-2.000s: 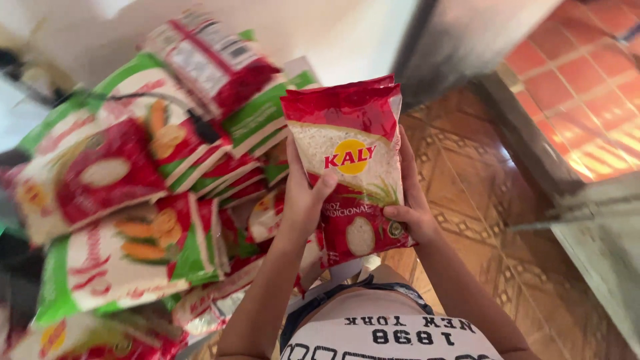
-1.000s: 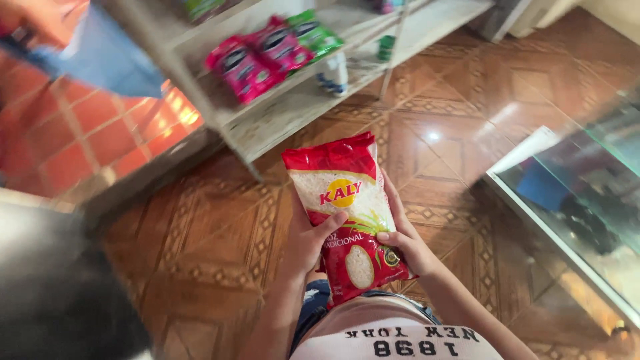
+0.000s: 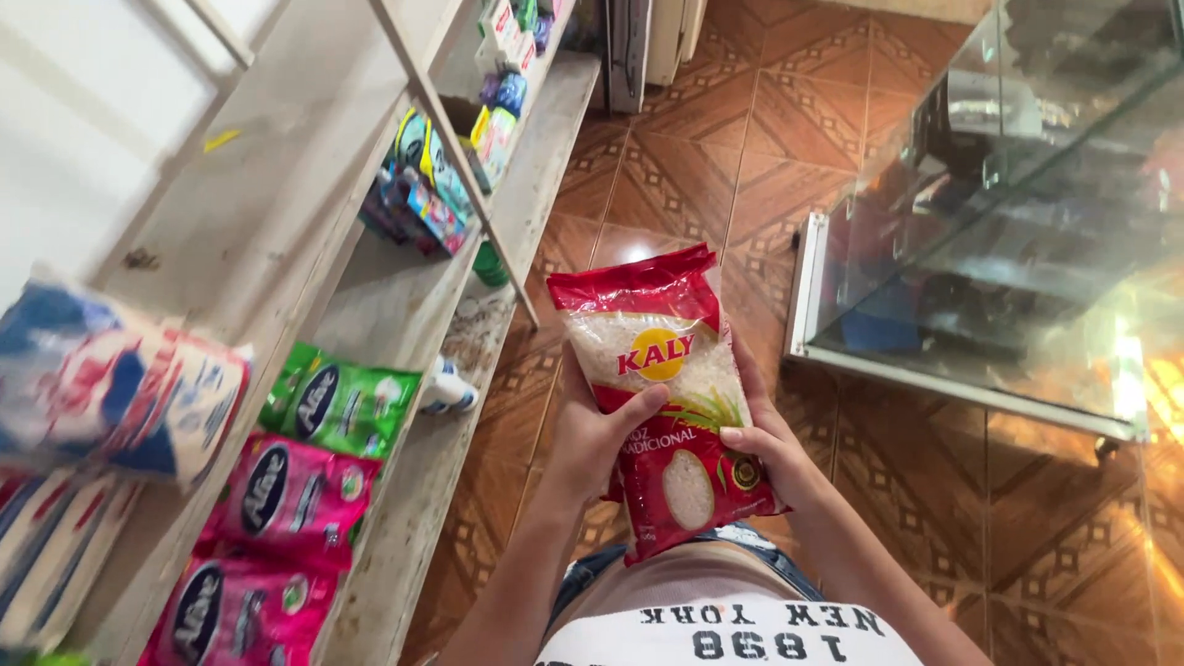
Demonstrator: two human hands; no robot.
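Observation:
A red and clear plastic bag of Kaly rice (image 3: pixel 689 370) is held upright in front of my body, its printed front facing up at me. My left hand (image 3: pixel 601 435) grips its left side, the thumb lying across the front. On the right side my right hand (image 3: pixel 763 435) holds it too, thumb on the lower front. The other fingers of both hands are hidden behind the bag. Part of another red edge shows behind the bag's lower left, but whether a second bag is there I cannot tell.
Wooden shelves (image 3: pixel 472 388) run along the left, bearing green (image 3: pixel 342 400) and pink Alive detergent bags (image 3: pixel 291 499), a blue and white bag (image 3: pixel 111 379) and small packaged goods (image 3: pixel 430 185). A glass display case (image 3: pixel 962 388) on casters stands at right on the tiled floor (image 3: pixel 684 166).
The view has swung far, from a pile of rice and other food bags two seconds ago to the shelves and glass case. Both hands have kept hold of the rice bag throughout.

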